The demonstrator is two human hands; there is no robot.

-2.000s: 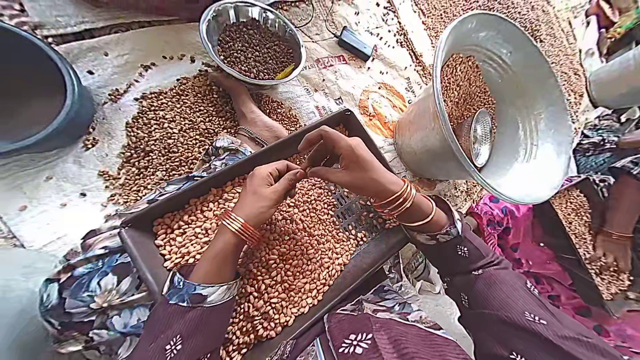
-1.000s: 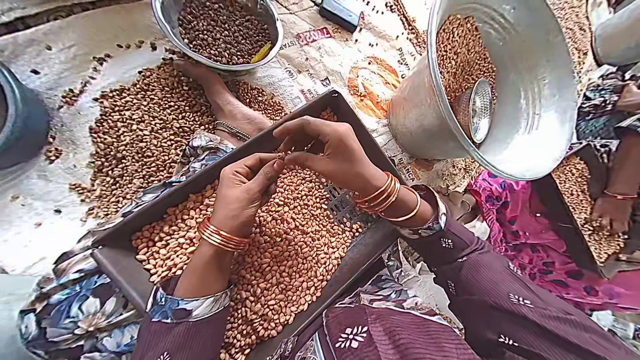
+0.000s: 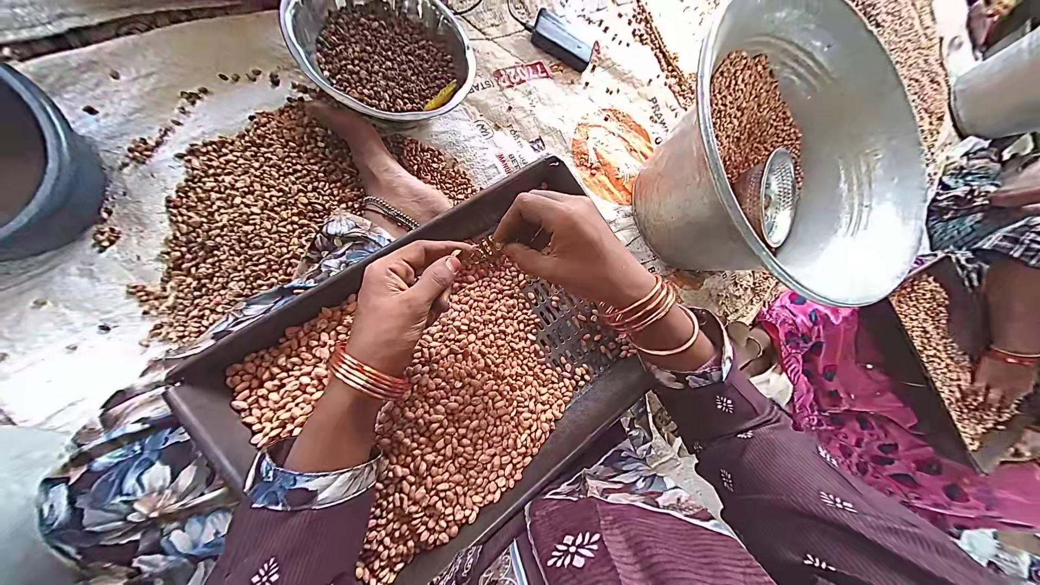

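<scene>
A dark rectangular tray point(image 3: 203, 406) with a perforated section lies tilted across my lap, holding many reddish-brown nuts or seeds point(image 3: 471, 390). Above its far part, my left hand point(image 3: 406, 301) pinches a small pale piece between thumb and forefinger. Close by on the right, my right hand point(image 3: 573, 244) has its fingertips closed on a small brownish bit point(image 3: 487, 248), too small to name. The fingertips of both hands nearly meet. Bangles circle both wrists.
Beyond the tray are a loose heap of nuts or seeds point(image 3: 252, 219), a steel bowl point(image 3: 463, 73) of darker ones, and a black adapter point(image 3: 562, 39). A large metal tub point(image 3: 853, 162) leans at right, near another person's hand point(image 3: 995, 378). A dark bucket point(image 3: 69, 179) stands left.
Both hands stay raised over the tray. My fingertips, which met closely a second ago, are now slightly apart, and a pale piece shows at my left thumb.
</scene>
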